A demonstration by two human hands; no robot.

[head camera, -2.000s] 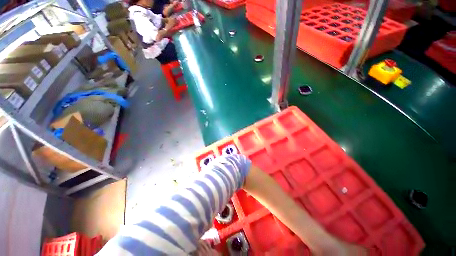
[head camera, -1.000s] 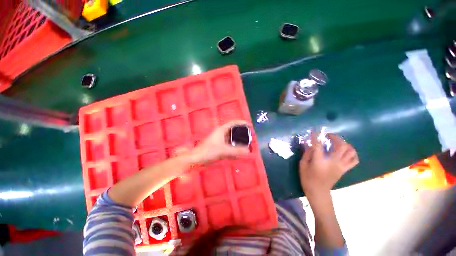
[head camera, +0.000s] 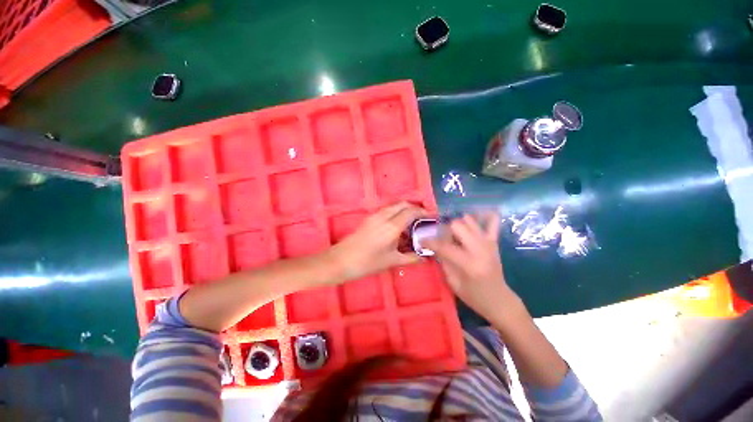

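My left hand (head camera: 376,241) holds a smartwatch body (head camera: 419,237) over the right part of the red compartment tray (head camera: 132,206). A pale patch covers part of its face. My right hand (head camera: 472,260) is at the watch's right side, its fingers blurred; a white wipe seems to be at its fingertips, partly hidden. Several watch bodies (head camera: 262,360) lie back side up in the tray's near pockets.
A solvent bottle (head camera: 516,152) with its round lid up stands right of the tray. Crumpled clear scraps (head camera: 549,230) lie nearer. A white strip (head camera: 726,140) is at far right. Several watches (head camera: 432,33) lie beyond the tray. A metal post (head camera: 58,157) is at left.
My right hand has moved left from the scraps to the watch in my left hand. The white piece beside the scraps is gone from the belt. The view has shifted slightly.
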